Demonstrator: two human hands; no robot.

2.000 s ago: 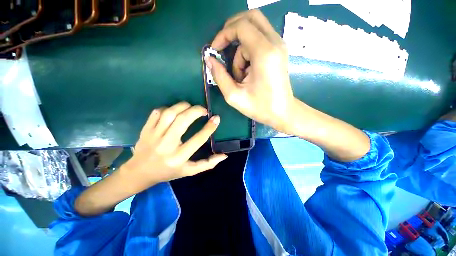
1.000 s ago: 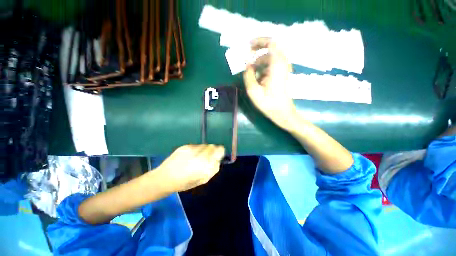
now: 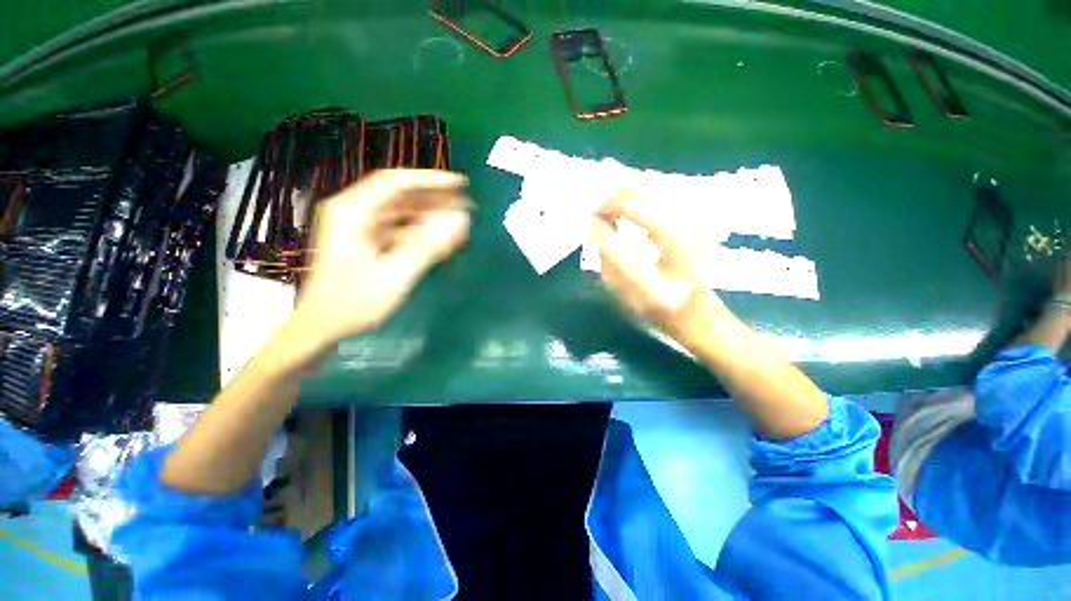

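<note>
White sticker sheets [image 3: 752,202] with notched edges lie overlapping at the centre of the green bench. My right hand [image 3: 652,264] is over their near left part, fingers bent and close together; whether it grips a piece is unclear. My left hand [image 3: 382,247] is raised and blurred, just right of the copper-edged stack of frames [image 3: 282,182] and partly in front of it. Its fingers are curled, and whether they hold anything is unclear. A single phone-sized frame [image 3: 576,88] lies behind the sheets near the far side.
Glossy black ribbed packs [image 3: 100,241] are piled at far left. A white strip [image 3: 241,329] lies under the stack. More single frames [image 3: 881,88] lie along the far side. Another person's blue sleeve [image 3: 1022,399] is at right, near small pale parts [image 3: 1039,243].
The frame worked on at the bench's near edge is gone from there. My left hand has moved up and left towards the stack. My right hand stays over the sheets. The view now takes in more bench.
</note>
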